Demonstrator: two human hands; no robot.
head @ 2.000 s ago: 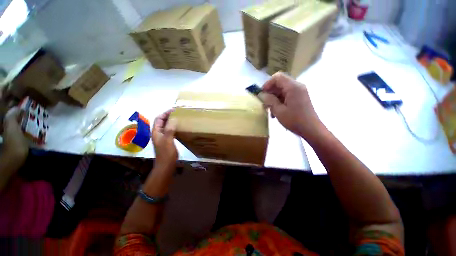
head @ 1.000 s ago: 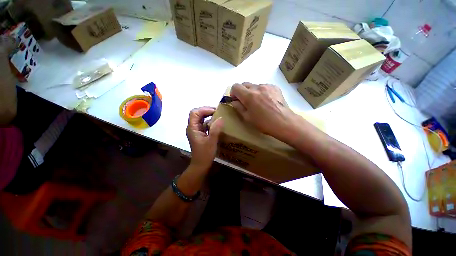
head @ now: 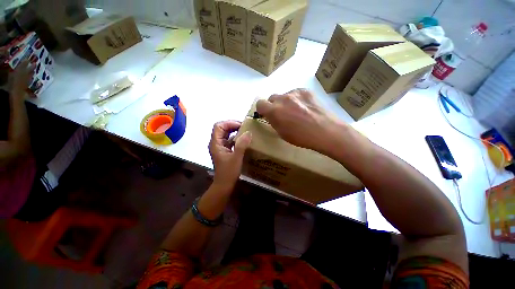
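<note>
A brown shipping carton lies at the table's front edge, turned at an angle, with dark print on its near side. My left hand holds the carton's left end, thumb on its upper edge. My right hand is over the carton's top near the left end, fingers closed on a small dark tool, perhaps a utility knife. Most of the tool is hidden by the fingers. My right forearm covers part of the carton's top.
A blue and orange tape dispenser lies left. Closed cartons stand at the back, two more at back right. A phone with white cable lies right. Another person's hand is at a printed box far left.
Since the first frame the view has shifted and the carton has turned; my right hand has come from its right end to its left end. Since the second, little has moved.
</note>
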